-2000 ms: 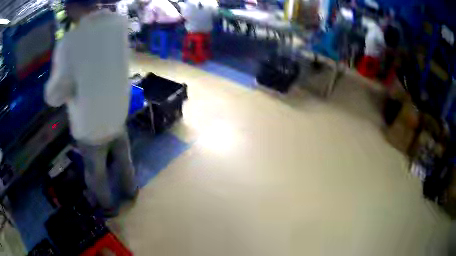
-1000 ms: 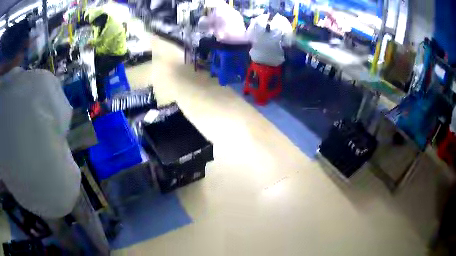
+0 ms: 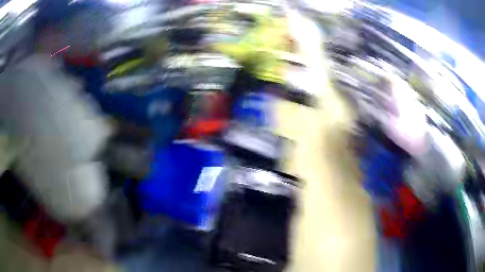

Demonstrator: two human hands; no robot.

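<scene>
Neither of my hands shows in the picture, which is badly blurred. Nearest in front stands a bright blue turnover crate with a white patch on its right side. Right beside it is a black crate, low in the middle of the view. What the crates hold is too blurred to tell.
A person in a pale top stands close on the left. A person in yellow-green is farther back. A cream aisle runs along the right of the black crate. People sit at the right by a red stool.
The view has swung to the left and come closer to the crates. The blue and black crates now lie nearer the middle, and the seated people have shifted right.
</scene>
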